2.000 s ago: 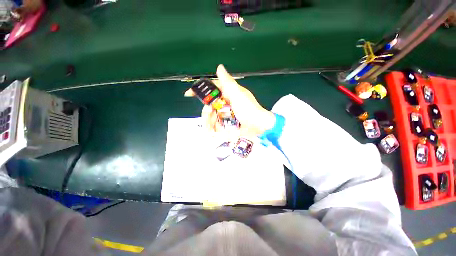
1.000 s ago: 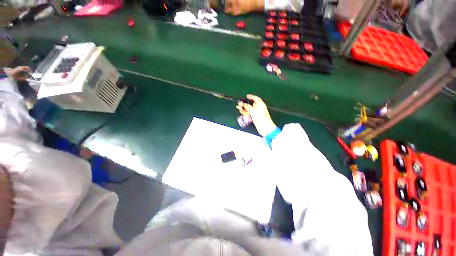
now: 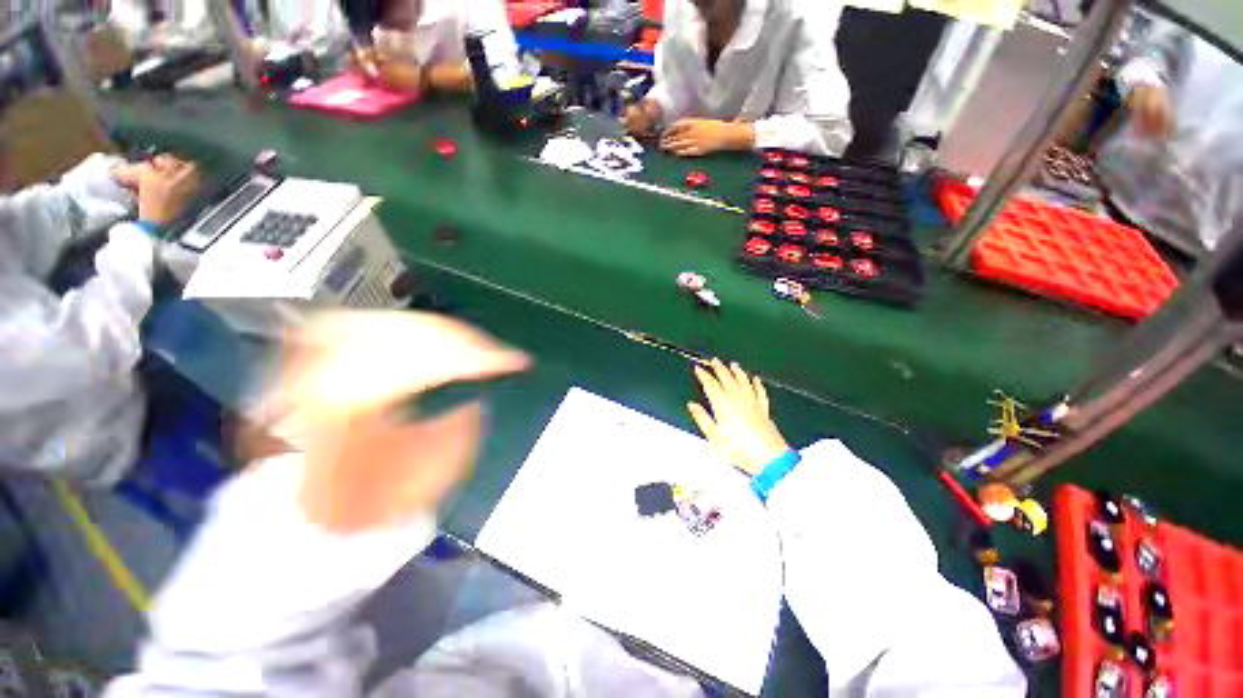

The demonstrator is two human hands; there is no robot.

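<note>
A smartwatch assembly lies on the white sheet, its dark screen joined to a small module. My right hand, with a blue wrist strap, is empty, fingers spread, over the green mat beyond the sheet's top edge. Two more small assemblies lie further across the bench, one beyond my right fingers and one by the black tray. My left hand is large and blurred, raised left of the sheet, thumb and fingers apart, nothing visible in it.
A red parts tray with units stands right, loose units, a red pen and a tool holder beside it. A black tray, red tray and calculator stand further off. People sit across and at left.
My right hand has let go of its unit; one now lies across the bench. My left hand has come into view at left. The view has tilted up, showing people opposite.
</note>
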